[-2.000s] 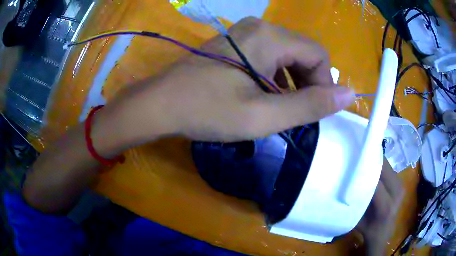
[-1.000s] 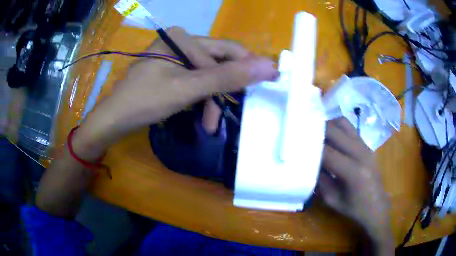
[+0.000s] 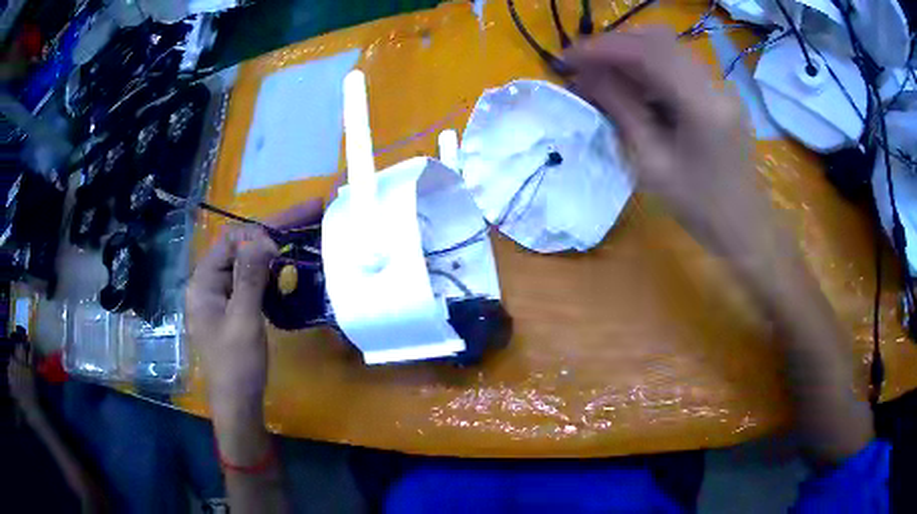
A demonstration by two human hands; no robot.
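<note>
The white camera housing (image 3: pixel 377 271) lies on the orange bench with its open side facing right and an antenna (image 3: pixel 358 136) pointing up. Its black camera section (image 3: pixel 297 301) shows at the left. My left hand (image 3: pixel 236 291) pinches thin wires (image 3: pixel 284 247) beside that section; some fingertips are hidden. The white rear cover (image 3: pixel 548 196) lies just right of the housing. Thin wires run from its centre into the housing's open side. My right hand (image 3: pixel 654 100), blurred, has its fingers on the black tail cable (image 3: pixel 558 62) above the cover.
A clear tray (image 3: pixel 131 346) with round black camera modules (image 3: pixel 141 151) is at the left. A pale sheet (image 3: pixel 300 118) lies at the back left. More white covers (image 3: pixel 809 90) with black cables (image 3: pixel 877 301) lie along the right. Another person's arm (image 3: pixel 55 442) shows at the lower left.
The view has shifted. The housing has turned, so its open side now faces right. The rear cover and tail cable have come left beside it. My right hand has left the housing for the cable.
</note>
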